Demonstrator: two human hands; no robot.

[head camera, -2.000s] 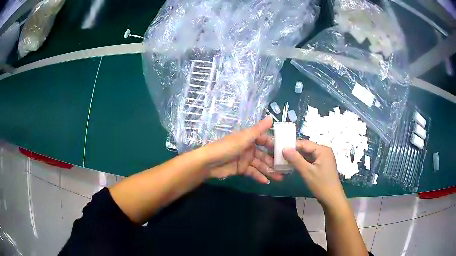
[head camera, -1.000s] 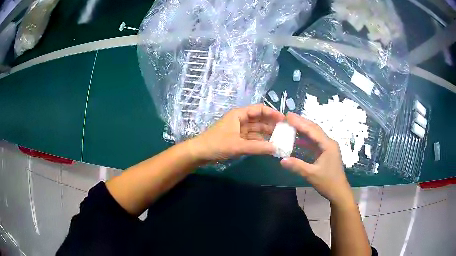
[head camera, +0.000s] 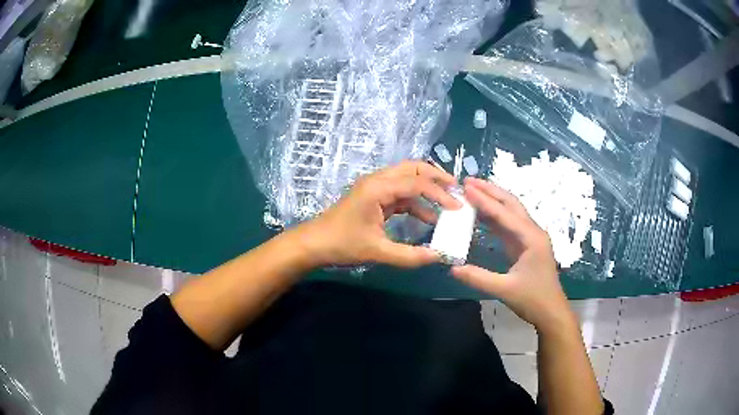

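Observation:
A white plastic housing (head camera: 454,233) is held between both hands above the bench's near edge, slightly tilted. My left hand (head camera: 379,217) grips it from the left, with its thumb at the lower end and fingers at the upper end. My right hand (head camera: 516,250) holds it from the right, with fingertips at the top and thumb near the lower end. The fingers hide part of its ends. A loose heap of small white parts (head camera: 553,203) lies on a clear tray just right of the hands.
A large crumpled clear bag (head camera: 267,105) lies at centre-left. A clear bag of cream parts (head camera: 595,40) is at upper right. A ribbed tray (head camera: 652,243) holds white units (head camera: 679,188). A thin metal tool (head camera: 459,162) and small clear pieces (head camera: 442,152) lie beyond the hands.
Since two seconds ago, my left hand has closed from a flat open pose onto the housing. The housing was upright, then foreshortened, and now shows its long face again, tilted.

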